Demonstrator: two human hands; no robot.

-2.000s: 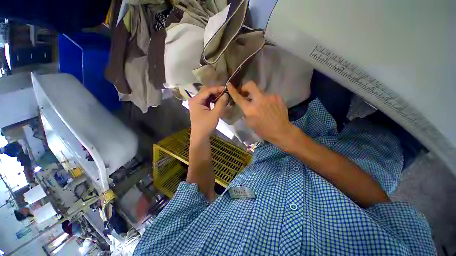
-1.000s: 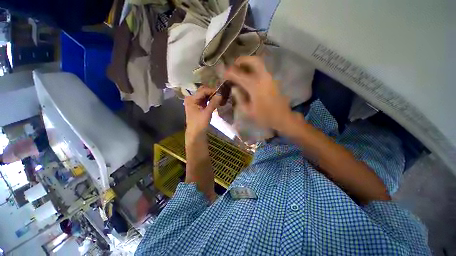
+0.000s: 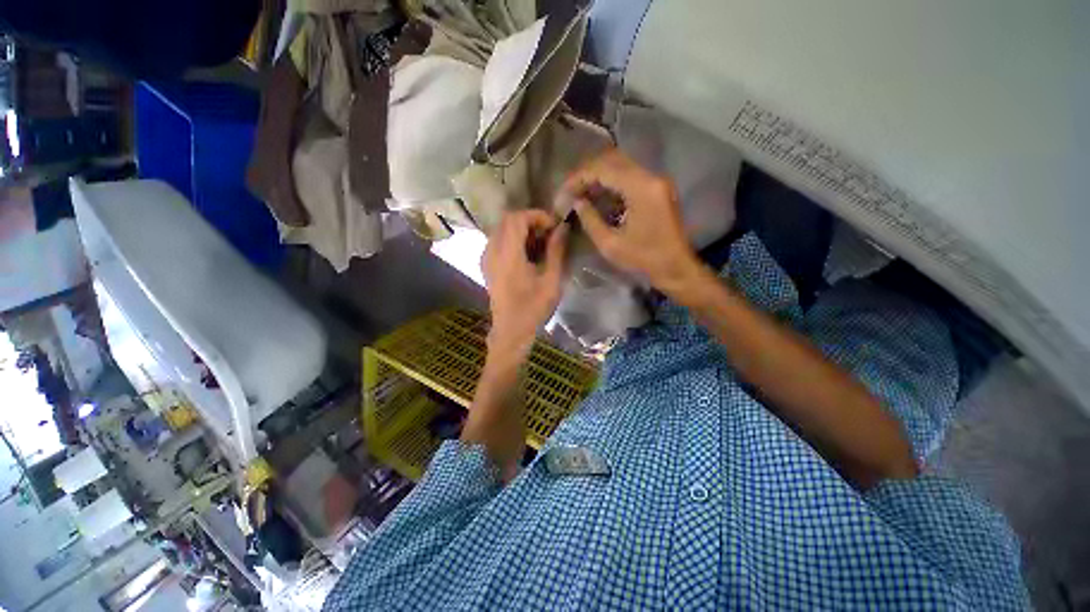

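Observation:
Beige garment parts (image 3: 436, 126) with dark brown bands lie bunched in front of me at the top centre. A curved beige piece with a dark edge (image 3: 516, 102) stands up from the pile. My left hand (image 3: 526, 257) and my right hand (image 3: 628, 218) meet at the near side of the pile. Both hands pinch a small dark brown part of the cloth (image 3: 567, 222) between their fingertips. Whether a tool or thread is in the right fingers cannot be seen.
More beige and brown parts (image 3: 335, 155) hang at the left. A yellow crate (image 3: 478, 371) is below my left forearm. A white tub (image 3: 197, 275) and a blue bin (image 3: 197, 150) are at the left. A pale table with a printed scale (image 3: 885, 120) is at the right.
My right hand has lifted off, blurred, and come back to the left fingertips. My left hand has shifted slightly right. The dark edge once stretched up from the fingers has dropped.

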